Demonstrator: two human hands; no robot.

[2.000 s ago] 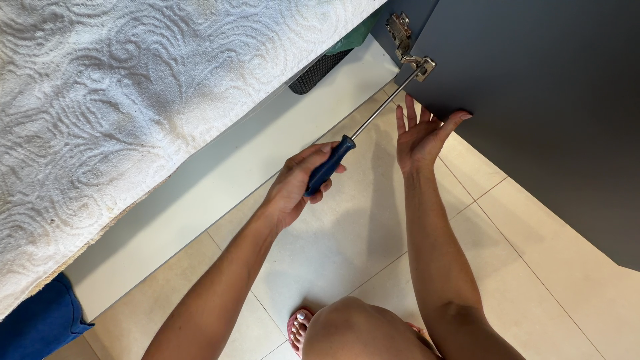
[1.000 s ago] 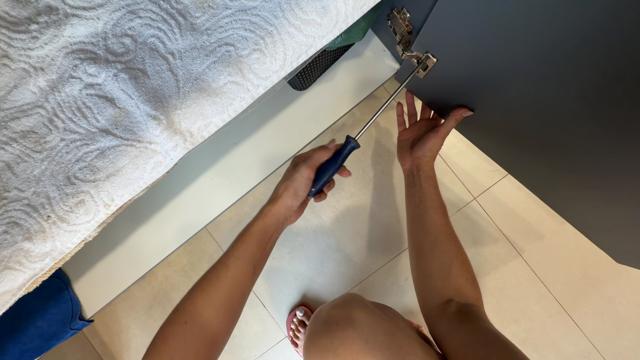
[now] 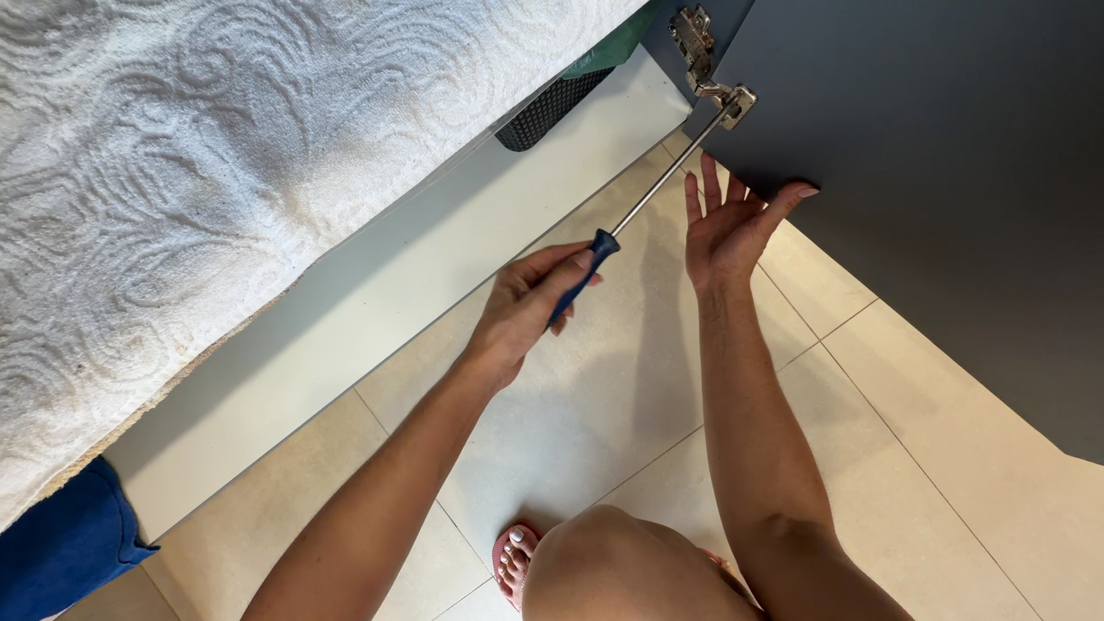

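My left hand point(image 3: 526, 302) is closed around the blue handle of a screwdriver point(image 3: 660, 191). Its long metal shaft runs up and right, and the tip meets the cup end of a metal cabinet hinge point(image 3: 737, 105); the exact screw is hidden. The hinge joins a dark grey cabinet door point(image 3: 931, 172) to the cabinet side at the top. Just below the hinge, my right hand point(image 3: 729, 228) supports the door's lower edge, palm up, with the thumb on the door face and some fingers partly behind the edge.
A white textured towel point(image 3: 216, 155) covers the surface at upper left. Beneath it lie a white cabinet bottom panel point(image 3: 379, 293), a black textured basket point(image 3: 552, 112) and green plastic point(image 3: 617, 52). Blue cloth point(image 3: 69, 543) hangs at lower left. My knee and sandalled foot are above the tiled floor point(image 3: 906, 414).
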